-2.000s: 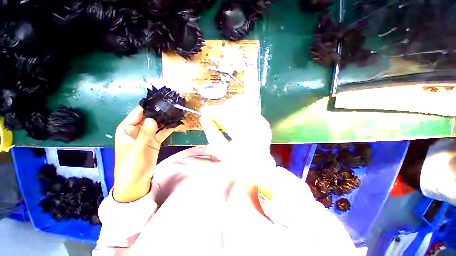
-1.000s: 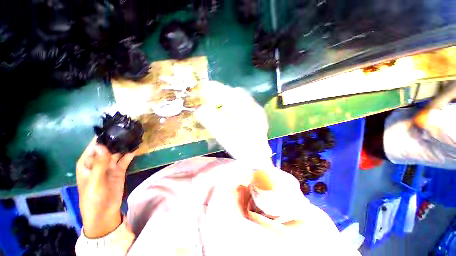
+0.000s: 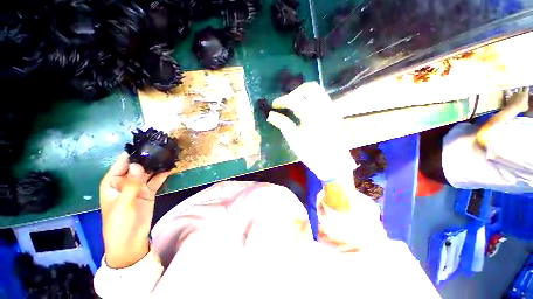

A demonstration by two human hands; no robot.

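Observation:
My bare left hand [image 3: 127, 195] holds a black flower head [image 3: 153, 150] with pointed petals and a smooth domed centre, just left of the tan glue board [image 3: 234, 140]. My gloved right hand [image 3: 310, 125] is right of the board, over the green table, its white glove overexposed. Its thumb and finger close at a small dark piece [image 3: 264, 108]. White glue [image 3: 201, 120] lies on the board. No thin stick can be made out in my right hand.
A black heap [image 3: 87, 47] fills the upper left. A lit box with a dark cover [image 3: 421, 41] stands at the right. Blue bins [image 3: 403, 181] sit below the table edge. Another person's sleeve [image 3: 497, 157] is at the far right.
The view has shifted right. My right hand has left the board and the thin stick, moving right to the small dark piece. My left hand still holds the flower head, now without the stick touching it.

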